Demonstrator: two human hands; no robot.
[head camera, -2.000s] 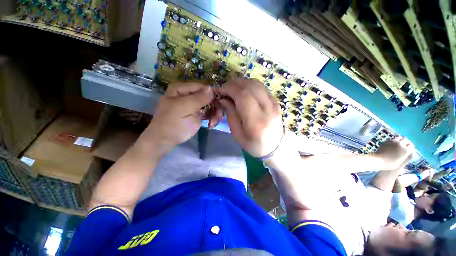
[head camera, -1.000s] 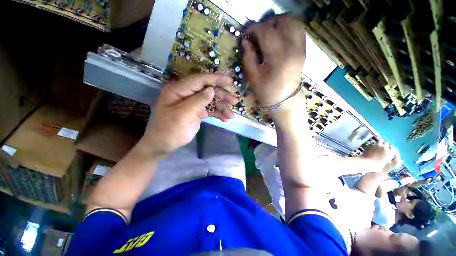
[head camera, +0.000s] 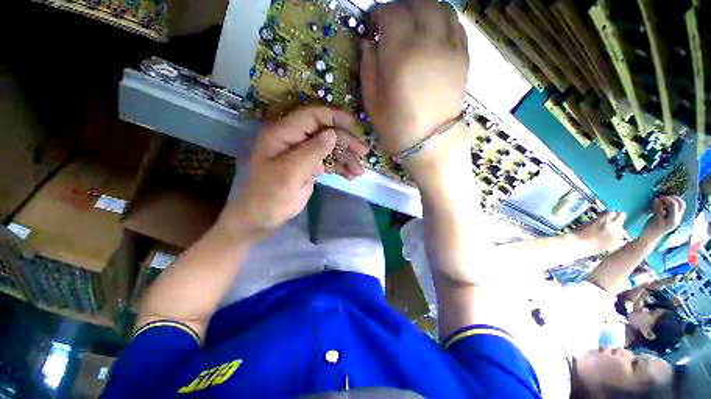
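Note:
A tan PCB panel (head camera: 300, 58) with capacitors and blue parts lies on the metal conveyor rail (head camera: 183, 113) in front of me. My left hand (head camera: 292, 167) is at the panel's near edge, palm partly up, with small leaded components (head camera: 334, 160) held in its curled fingers. My right hand (head camera: 417, 74) is over the panel, back of the hand up, fingers bent down at its far side. Its fingertips are mostly hidden, so I cannot tell whether they pinch a part.
Stacked tan panels (head camera: 604, 47) lean beyond the rail. Dark components (head camera: 651, 160) and a brownish heap (head camera: 672, 181) lie on the green mat. Cardboard cartons (head camera: 74, 226) stand below left, some packed with boards. Another person (head camera: 538, 304) sits at the right, hands near the line.
My hands were together at the near edge; my right hand has moved away to the panel's far side. My left hand stays near the edge. The neighbour's one hand has moved out over the mat.

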